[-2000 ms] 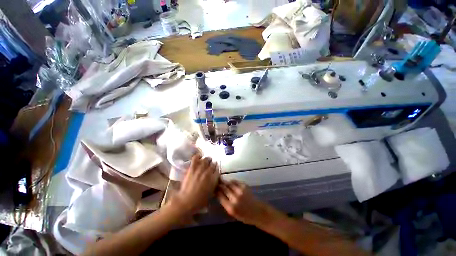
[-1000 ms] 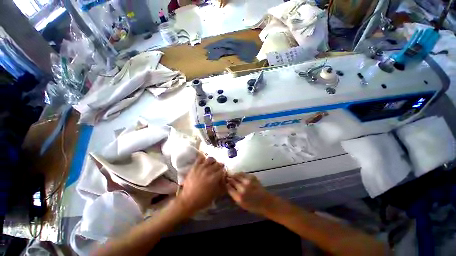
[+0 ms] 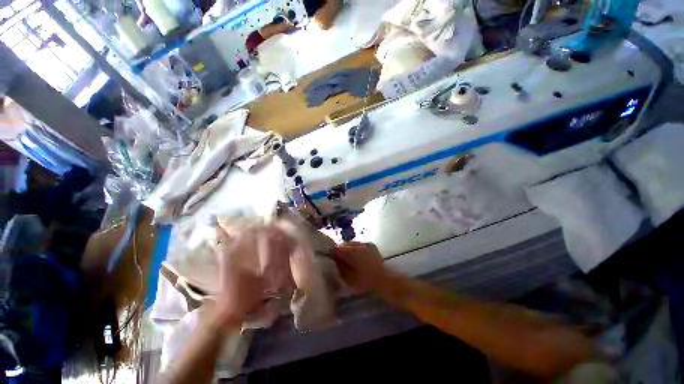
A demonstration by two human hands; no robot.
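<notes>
The beige garment piece [image 3: 311, 281] lies bunched left of the needle and hangs over the table's front edge. My left hand [image 3: 251, 281] is blurred and lies on the bunched cloth; whether its fingers grip it cannot be told. My right hand [image 3: 356, 262] is just in front of the presser foot [image 3: 345, 231], with its fingertips closed on the garment piece's edge. The needle itself is too small to tell. The white JACK sewing machine [image 3: 405, 161] stands behind both hands.
Two white pads [image 3: 589, 214] lie at the right front edge. A crumpled white scrap [image 3: 454, 206] is on the bed under the arm. Beige cut panels [image 3: 210, 169] lie behind the workpiece. Grey scraps [image 3: 337, 86] lie on the brown board. Another person's hands [image 3: 322, 13] show at the top.
My left hand has moved left from the needle onto the bunched cloth, which is spread differently with folds raised. My right hand stays near the presser foot. The view has tilted and shifted.
</notes>
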